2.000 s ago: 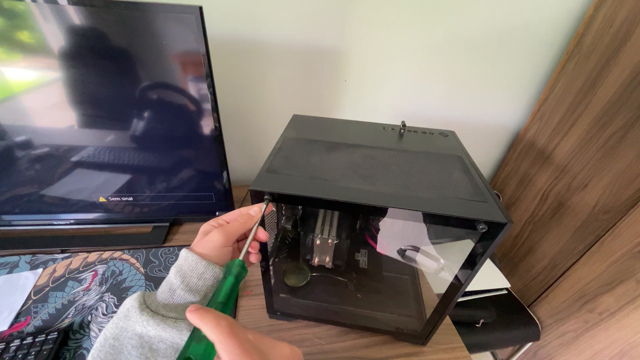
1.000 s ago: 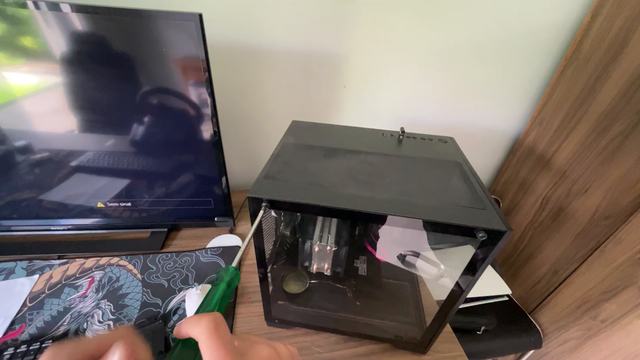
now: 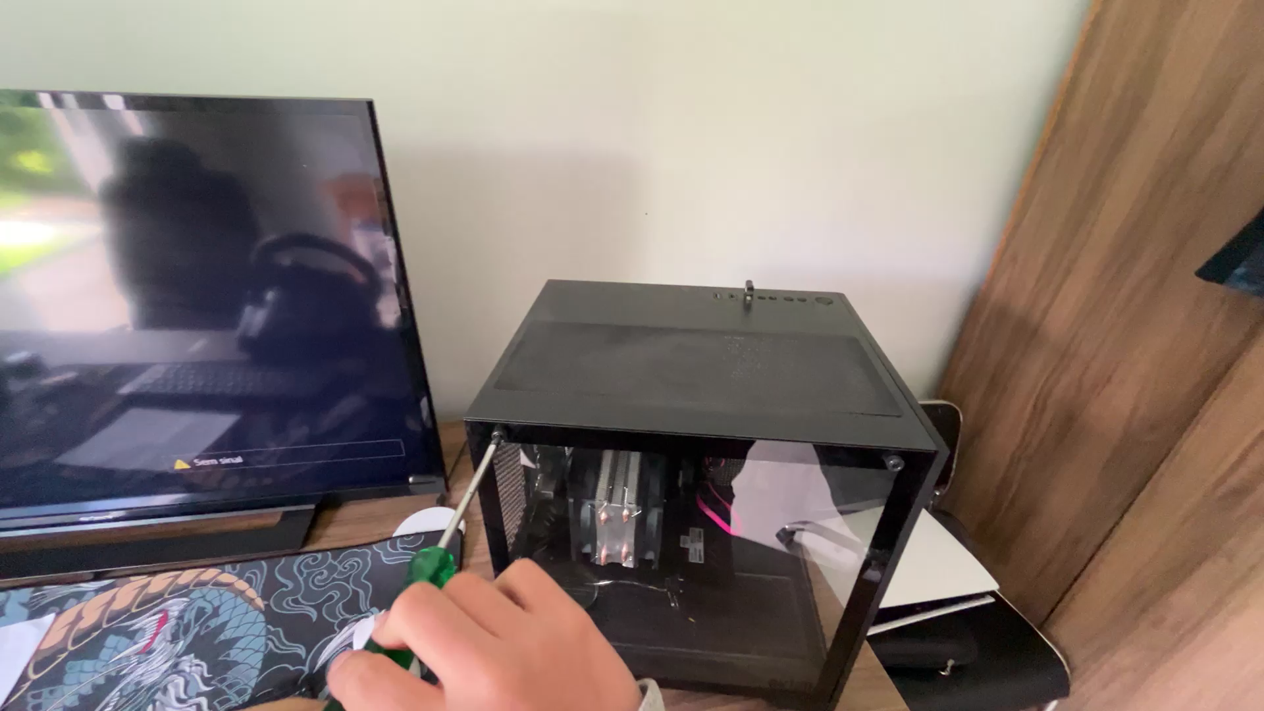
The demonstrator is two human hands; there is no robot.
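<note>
My right hand is closed around the green handle of a screwdriver. The screwdriver's metal shaft slants up to the screw at the upper left corner of the glass side panel, and its tip meets it there. That panel belongs to a black computer case. Another screw sits at the panel's upper right corner. Behind the glass stands a CPU cooler with metal fins and copper-coloured pipe ends. Only a sliver of skin, perhaps my left hand, shows at the bottom edge; its fingers are hidden.
A monitor stands left of the case. Before it lies a dragon-patterned desk mat, with a round white object behind its right part. White sheets rest on a black surface at right, near a wooden panel.
My left hand has left the panel's upper left corner, where it was two seconds ago beside the screwdriver's tip. The right hand stays on the handle. The view has shifted upward.
</note>
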